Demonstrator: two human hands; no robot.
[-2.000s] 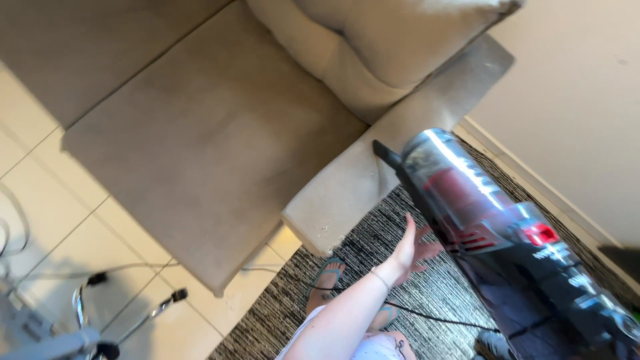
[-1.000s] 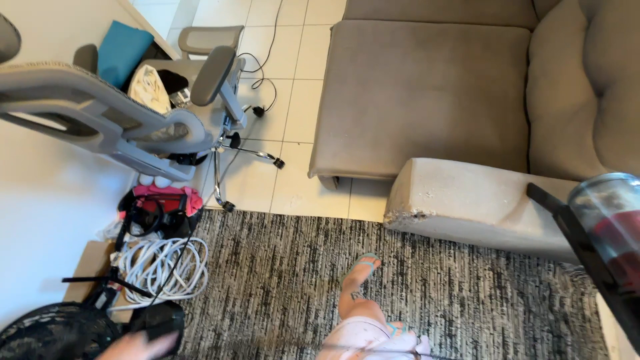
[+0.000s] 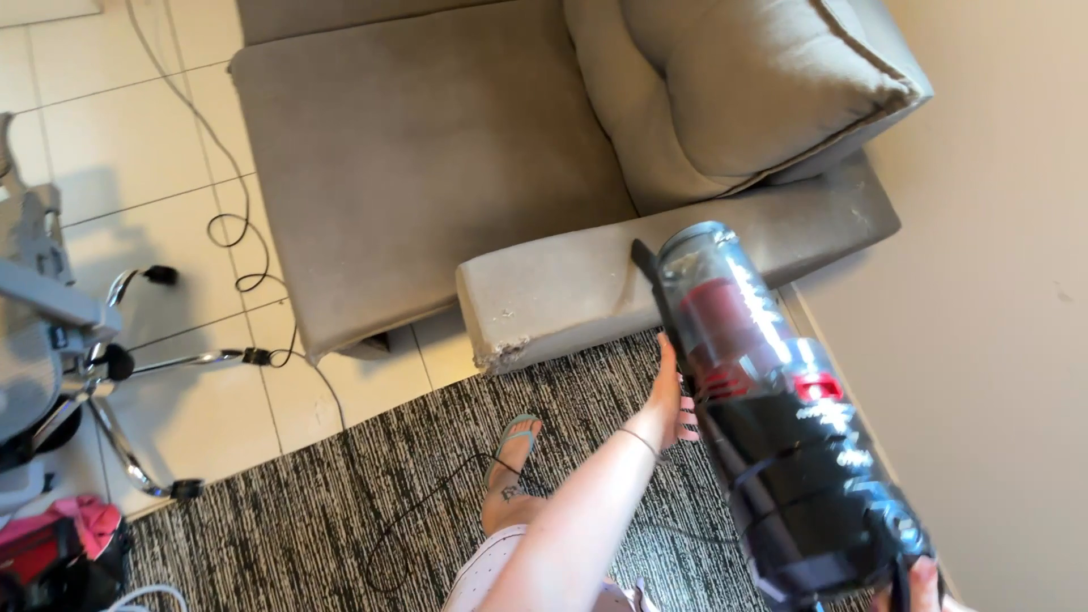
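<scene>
A black handheld vacuum cleaner [image 3: 790, 442] with a clear dust bin and a red button slants across the right of the view. My right hand [image 3: 922, 586] is shut on its handle end at the bottom edge, mostly cut off. My left hand [image 3: 671, 404] is just left of the vacuum body, thumb up and fingers spread, partly hidden behind it; no grip on it shows. The vacuum's dark narrow nozzle [image 3: 644, 259] appears over the armrest [image 3: 561, 285] of a grey-brown sofa; contact cannot be told. The armrest's front corner is worn and frayed.
A sofa seat [image 3: 425, 153] and back cushion [image 3: 748, 93] lie ahead, with a wall [image 3: 1003, 323] at right. A striped rug [image 3: 297, 527] is underfoot. Thin cables [image 3: 242, 204] trail over tiles and rug. An office chair's wheeled base [image 3: 110, 361] stands left, above a pink cloth [image 3: 89, 523].
The view has swung away from the chair side. My left hand, at the lower left one second ago, is now beside the vacuum, much as two seconds ago. More of the vacuum is in view.
</scene>
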